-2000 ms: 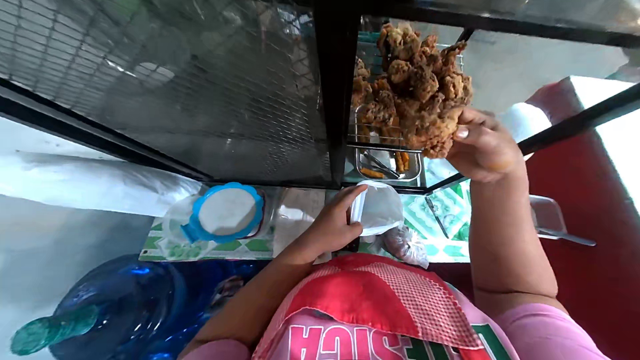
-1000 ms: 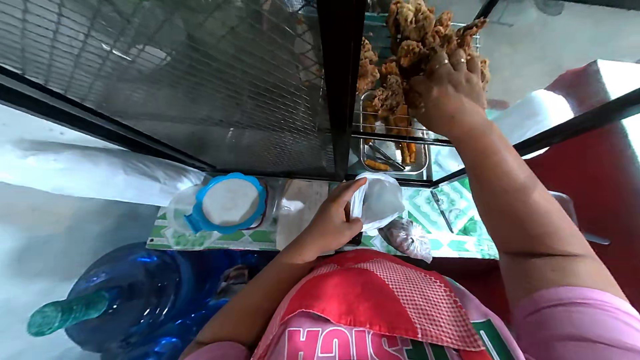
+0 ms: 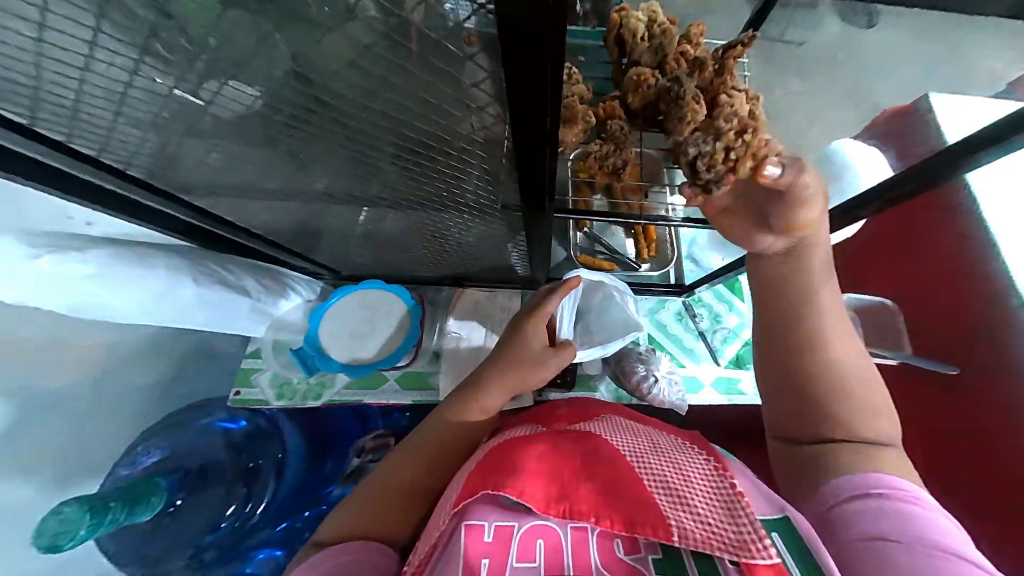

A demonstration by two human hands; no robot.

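My left hand [image 3: 532, 344] grips the rim of a white paper or plastic bag [image 3: 604, 316], whose mouth faces up. At the upper right my right hand [image 3: 768, 200] has its thumb and fingers on a piece of fried chicken [image 3: 720, 144] at the near edge of the heap. More fried pieces [image 3: 648, 40] lie on a wire rack in the display case. Below the rack sits a metal tray [image 3: 672, 256] with orange-brown fried sticks [image 3: 644, 240] and tongs [image 3: 612, 248].
Black frame bars [image 3: 544, 144] and a mesh panel [image 3: 384, 160] border the case. On the green-patterned counter are a blue-rimmed container [image 3: 364, 332], a tied plastic bag [image 3: 648, 376] and a dark utensil [image 3: 702, 332]. A large blue water bottle [image 3: 208, 472] stands at lower left.
My right hand has moved from atop the heap toward its near right edge, onto a front piece. My left hand still holds the white bag.
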